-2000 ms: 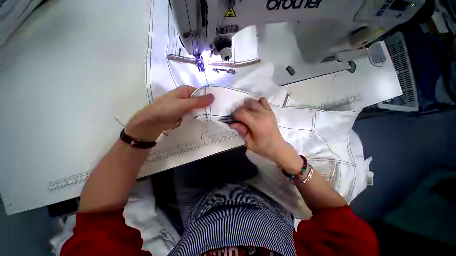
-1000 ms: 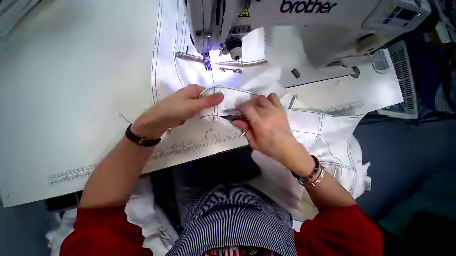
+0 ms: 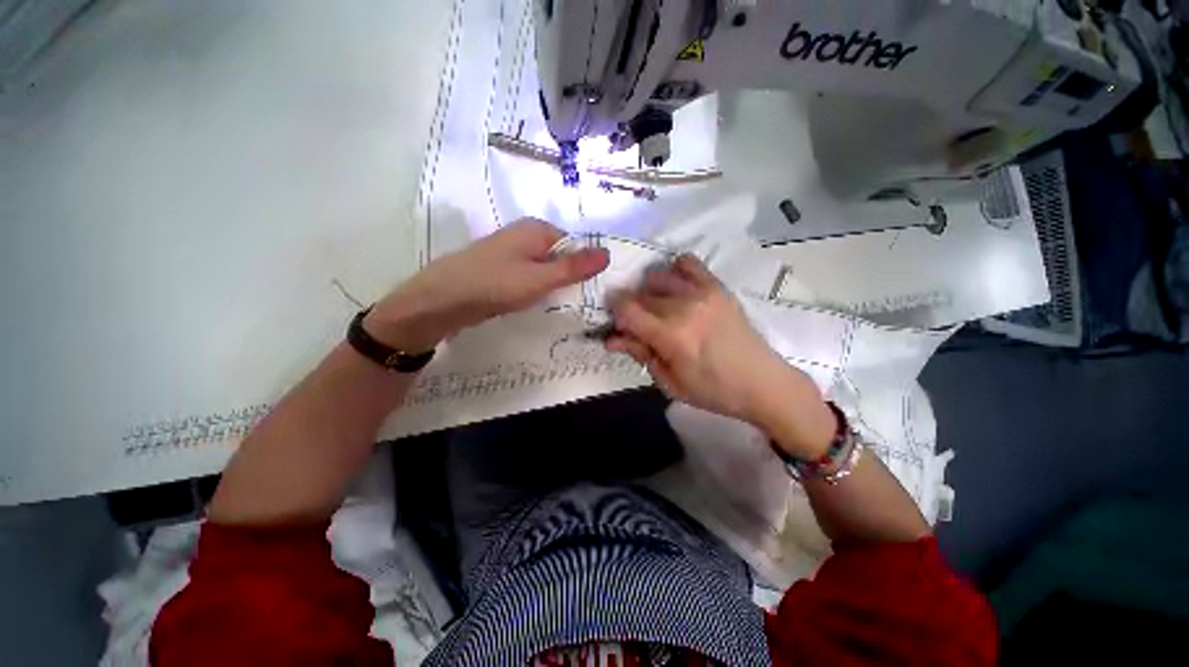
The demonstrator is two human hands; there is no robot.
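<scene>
The white garment (image 3: 808, 332) with thin dark double stitch lines lies under the machine needle and hangs over the table's front edge at the right. My left hand (image 3: 502, 271) pinches its curved stitched edge just in front of the needle. My right hand (image 3: 691, 332) is just right of it, its fingertips blurred. Small dark thread snips (image 3: 600, 334) show at my right fingertips, their tips toward the stitched seam. Whether the blades are open or shut cannot be told.
The brother machine head (image 3: 848, 52) stands behind my hands, its needle area (image 3: 570, 163) brightly lit. The white table (image 3: 196, 261) has a printed ruler along its front edge. A light plastic basket (image 3: 1054, 248) stands at the right. More white cloth (image 3: 144, 586) lies below the table.
The whole view has shifted, so machine and hands appear further right and slightly lower. My right hand with the snips has moved slightly at the seam. My left hand keeps its pinch.
</scene>
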